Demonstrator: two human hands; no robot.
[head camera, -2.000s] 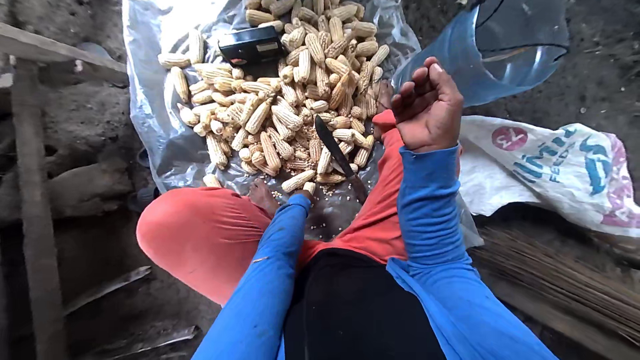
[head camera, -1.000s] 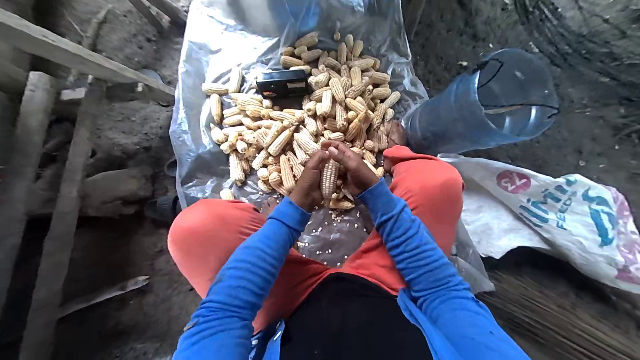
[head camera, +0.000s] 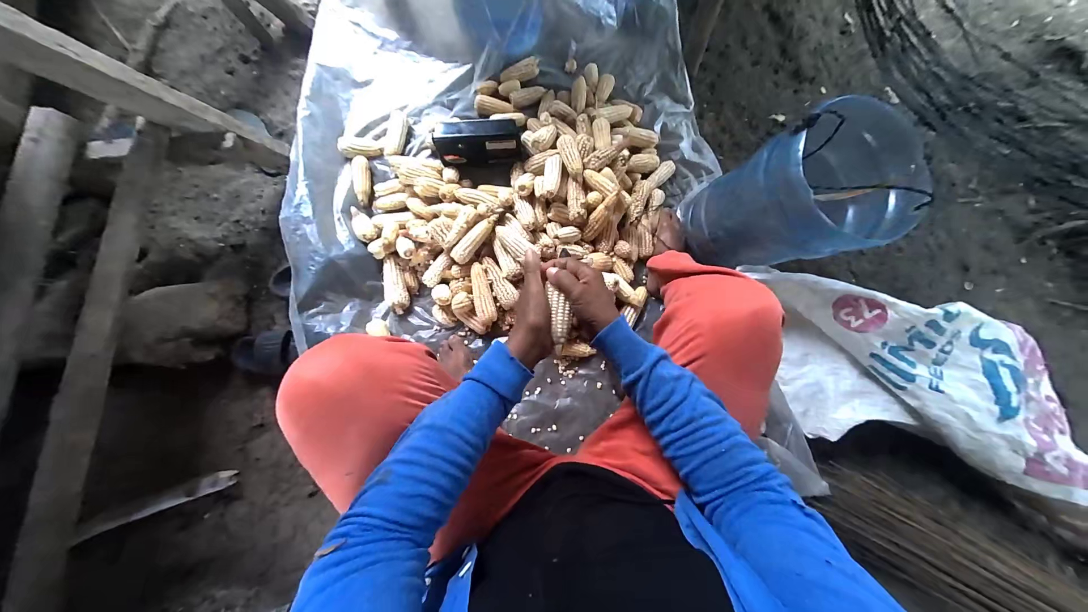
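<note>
An ear of dried corn (head camera: 559, 316) stands upright between my two hands, kernels toward me. My left hand (head camera: 532, 310) lies along its left side, fingers pointing away from me. From the right, my right hand (head camera: 585, 291) curls over the ear's upper end with its fingers bent. A small dark tip shows just above the hands; what it belongs to is mostly hidden. Beyond them spreads a heap of dried corn ears (head camera: 476, 238) on a clear plastic sheet (head camera: 327, 212). Loose kernels (head camera: 548, 408) are scattered on the sheet between my legs.
A black box-shaped device (head camera: 478, 141) rests on the heap. To the right are a blue transparent plastic container (head camera: 748, 212), open at its end, a printed white sack (head camera: 816, 340) and a bundle of thin sticks (head camera: 926, 535). Wooden beams (head camera: 102, 323) stand at the left.
Two seconds ago my right hand was raised, palm up, and a dark blade showed by my left hand. Since then both hands have come together around the corn ear. The view has shifted.
</note>
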